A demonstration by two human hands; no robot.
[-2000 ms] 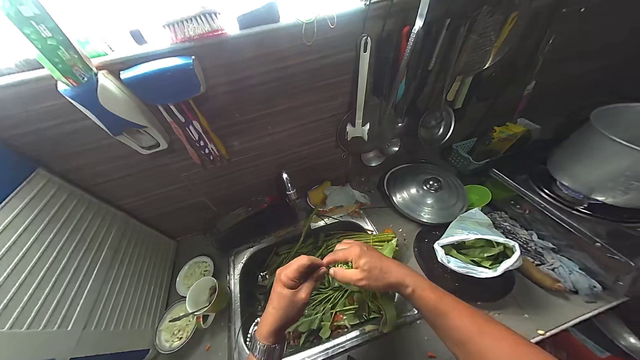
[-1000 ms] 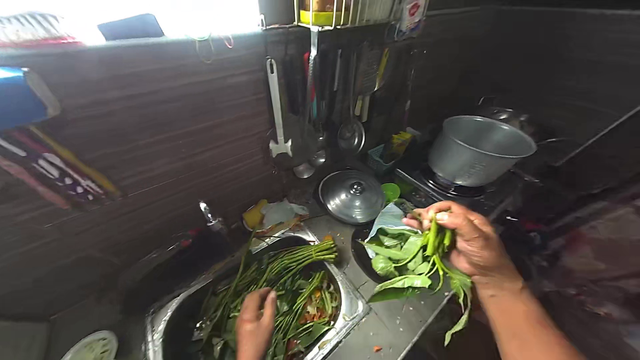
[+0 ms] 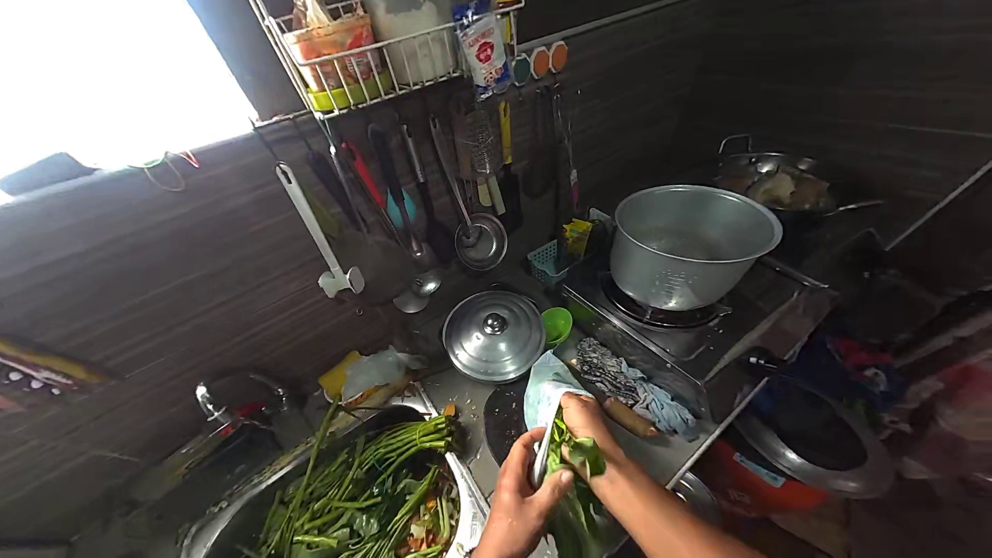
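My left hand pinches the near edge of a pale plastic bag over the counter, right of the sink. My right hand is at the bag's mouth with green leaves about its fingers; part of that hand is hidden by bag and leaves. Long green leafy stems lie heaped in the metal sink, beside some orange and brown scraps. The bag partly covers a dark round board.
A steel lid and a green bowl sit behind the bag. A large aluminium pot stands on the stove. Patterned cloths lie to the right. Utensils such as a skimmer hang on the wall.
My left hand has moved from the sink stems to the bag. My right hand, earlier raised with a bunch of leaves, is down at the bag. The view has swung right.
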